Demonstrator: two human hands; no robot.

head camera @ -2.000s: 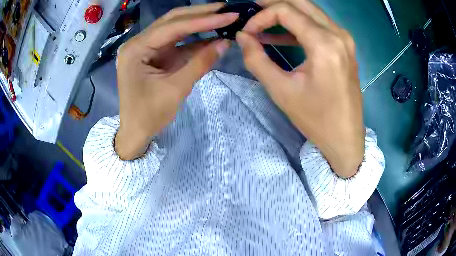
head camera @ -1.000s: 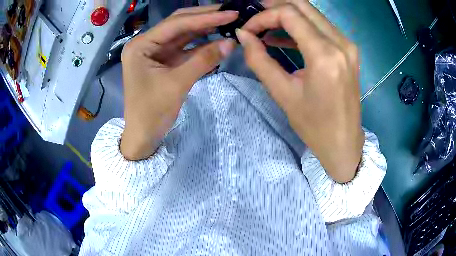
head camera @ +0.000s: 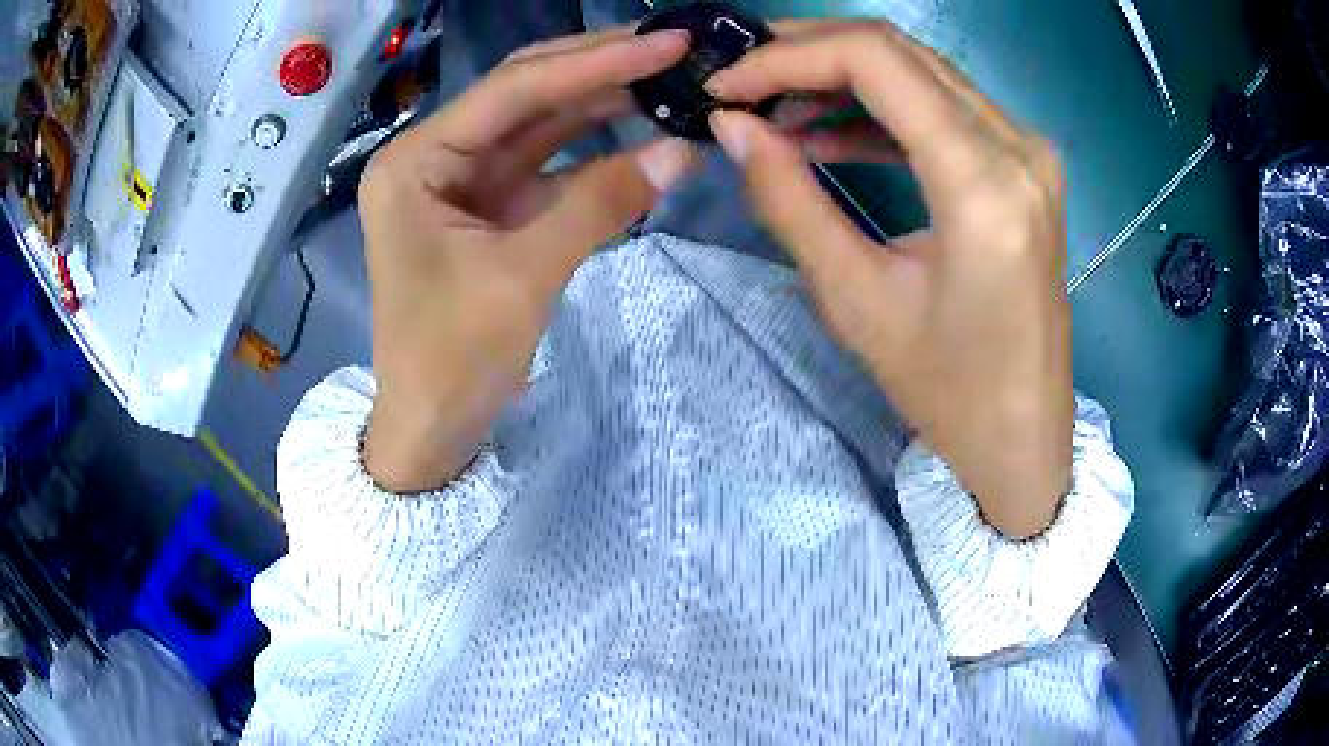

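A round black plastic housing (head camera: 694,91) is held at the top middle of the view, between both hands. My left hand (head camera: 488,233) holds its left side with the fingers on top and the thumb below. My right hand (head camera: 926,219) has its index finger and thumb tips at the housing's right side. Both hands are bare, with white striped cuffs. Whether a small component is pinched between the right fingertips cannot be told.
A white machine panel (head camera: 204,277) with a red button stands at the left. On the green mat (head camera: 1130,379) lie tweezers (head camera: 1149,56), a spare black ring or cap (head camera: 1186,274) and a clear plastic bag (head camera: 1283,343). Black trays (head camera: 1261,598) are lower right, a blue stool (head camera: 197,590) lower left.
The housing has tilted and moved slightly down, showing more of its face. My right fingertips have shifted slightly right and down. The surroundings have shifted a little in view.
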